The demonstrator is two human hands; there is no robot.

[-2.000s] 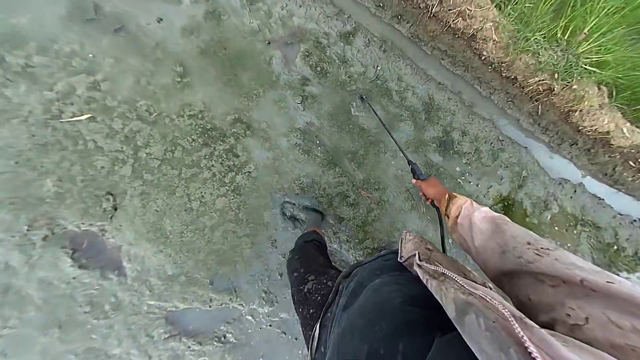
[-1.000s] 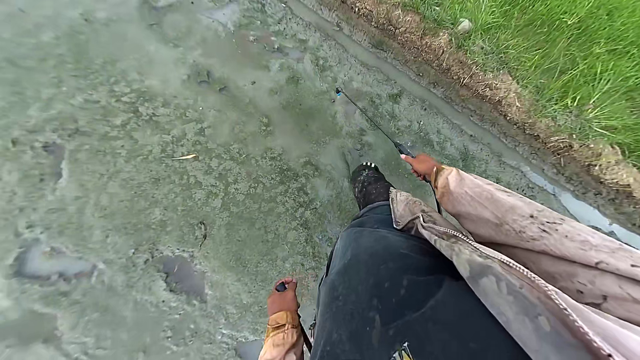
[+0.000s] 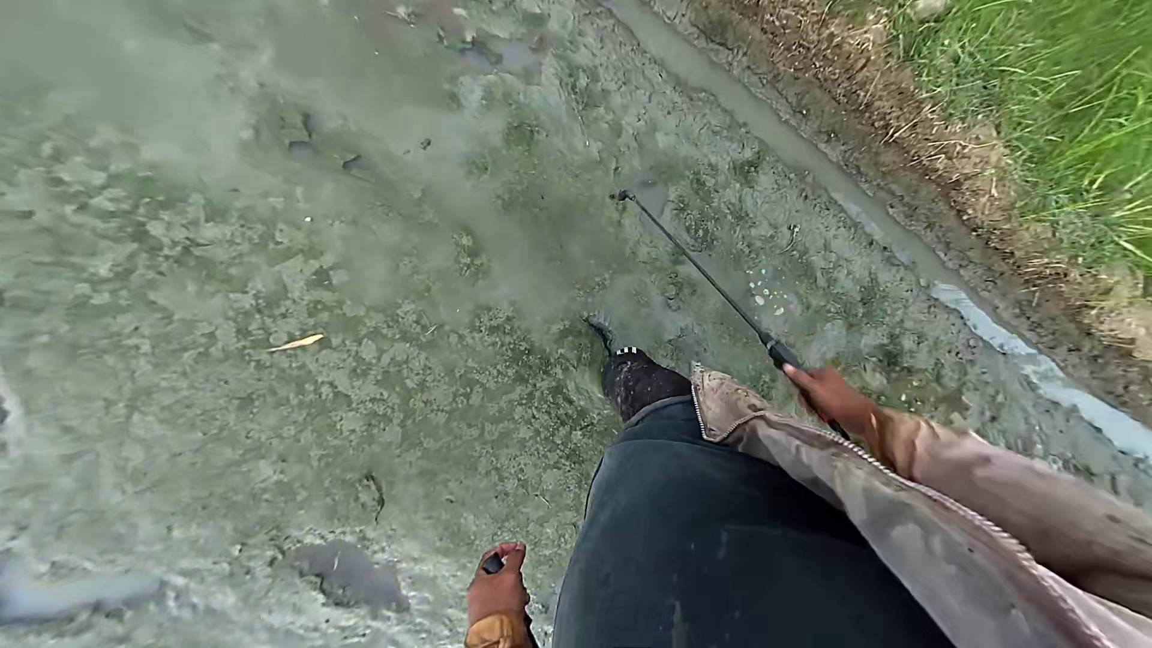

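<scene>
My right hand [image 3: 832, 398] is closed around the black handle of a sprayer wand [image 3: 706, 277], right of my leg. The thin lance points up and left over the wet mud, its nozzle [image 3: 623, 195] at the far end. At the bottom of the view, my left hand [image 3: 498, 580] grips a black lever handle [image 3: 492, 563], mostly hidden by the fingers. I wear dark trousers [image 3: 711, 540] and a stained, pale zipped jacket [image 3: 1008, 486]. My foot is sunk in the muddy water and mostly hidden.
Shallow, cloudy water and algae-covered mud [image 3: 405, 378] spread ahead and left. A water-filled furrow [image 3: 810, 162] runs diagonally at the right, beside an earthen bank with dry straw [image 3: 954, 153] and green grass [image 3: 1080, 117]. Water-filled hollows [image 3: 351, 573] dent the mud.
My left hand, out of view two seconds ago, came into view at the bottom a second ago and remains there. The right hand still holds the wand. The view has shifted over the mud.
</scene>
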